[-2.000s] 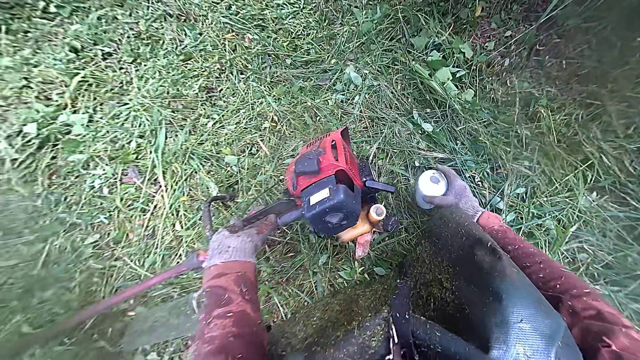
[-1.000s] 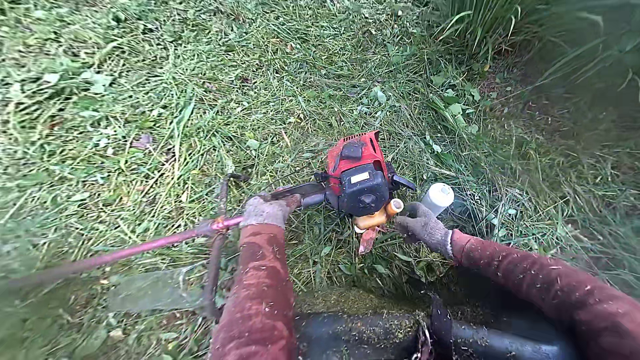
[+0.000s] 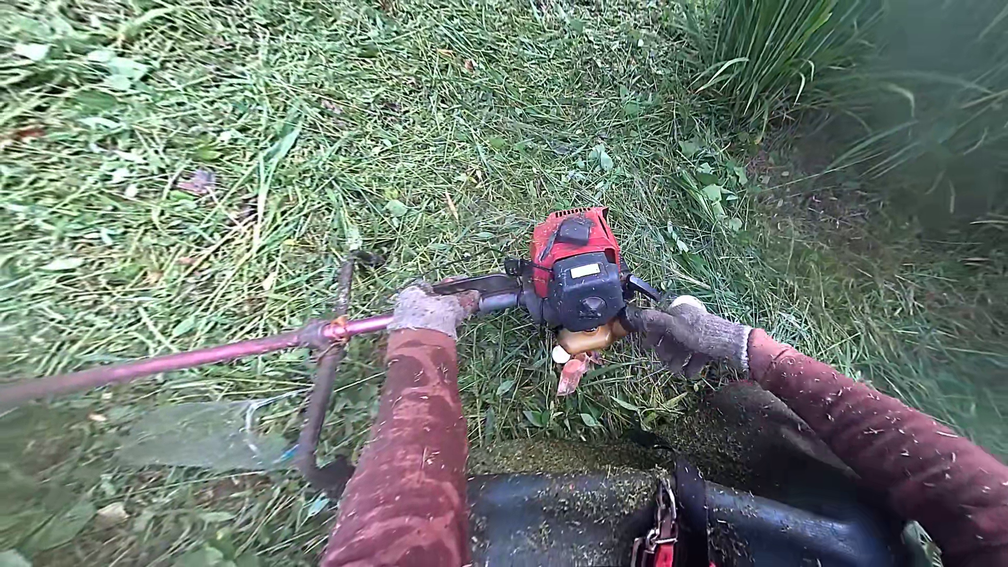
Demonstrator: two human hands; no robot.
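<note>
A brush cutter's red and black engine (image 3: 579,272) rests on the cut grass, its red shaft (image 3: 213,356) running off to the left. My left hand (image 3: 431,309), in a grey knit glove, is closed around the shaft near the engine. The gloved right hand (image 3: 685,337) reaches the engine's right side, its fingertips at the black part above the yellowish fuel tank (image 3: 589,339); whether they grip it is hard to tell. A white cap (image 3: 561,354) shows on the tank. Behind my right hand a white round top (image 3: 688,302) shows, mostly hidden.
A handlebar (image 3: 319,402) crosses the shaft at the left. Near it lies a clear plastic sheet or bag (image 3: 209,435). A tall grass clump (image 3: 776,51) stands at the upper right. My legs, in dark coverings with grass bits and a strap (image 3: 689,504), are at the bottom.
Two seconds ago my right hand held a white-topped container; a second ago it was by the tank's cap. It has now moved to the engine's right side. My left hand stays on the shaft.
</note>
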